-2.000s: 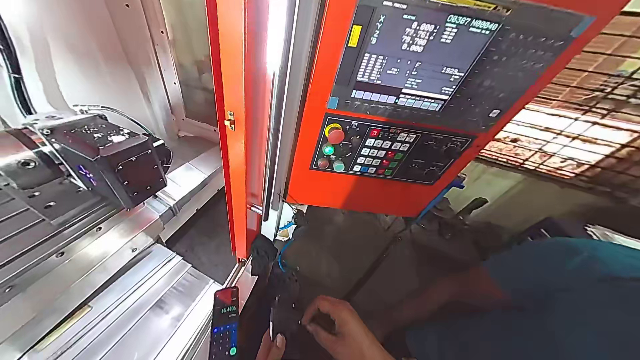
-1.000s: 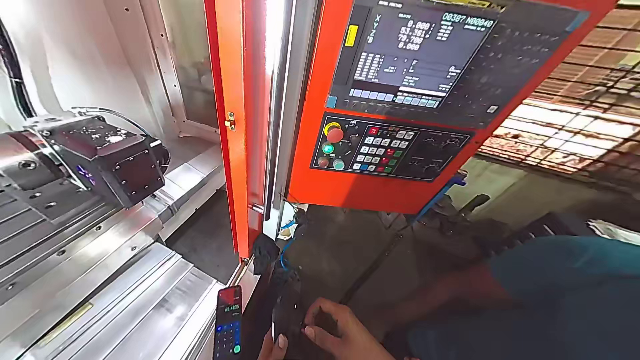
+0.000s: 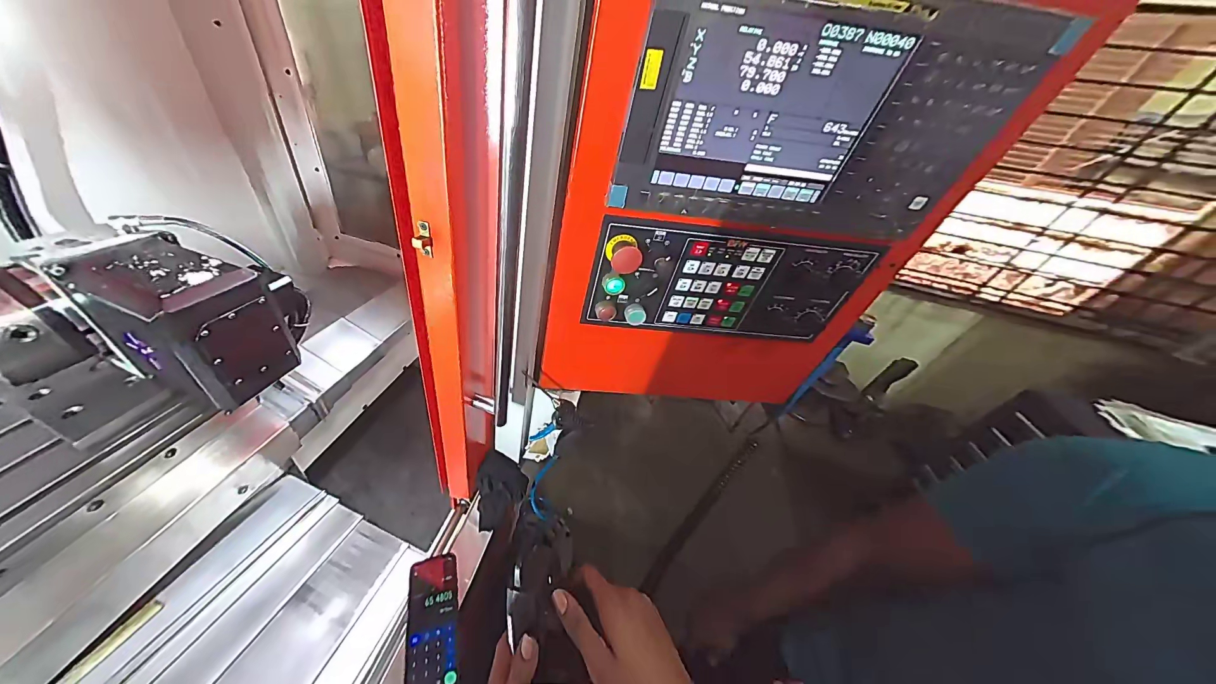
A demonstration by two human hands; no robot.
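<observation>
My left hand (image 3: 514,659) is at the bottom edge, its fingers closed on the lower left side of a dark handheld control unit (image 3: 540,579). My right hand (image 3: 622,627) grips the same unit's right side with bent fingers; the exact contact is in shadow. A phone (image 3: 432,617) with a lit calculator display lies just left of my left hand, by the machine's sill. Above stands the orange control panel (image 3: 665,361) of a CNC machine, with a lit screen (image 3: 779,104), a red emergency stop button (image 3: 626,258) and a keypad (image 3: 717,285).
An orange door (image 3: 432,190) stands between the panel and the machine's inside. A dark metal block (image 3: 218,323) with chips on top sits over steel way covers (image 3: 275,589). A coiled cable (image 3: 698,513) hangs right of my hands. Another person's teal sleeve (image 3: 1045,513) is close at the right.
The figures on the control screen have changed. My hands remain at the handheld unit, with only slight finger movement. The phone stays beside them.
</observation>
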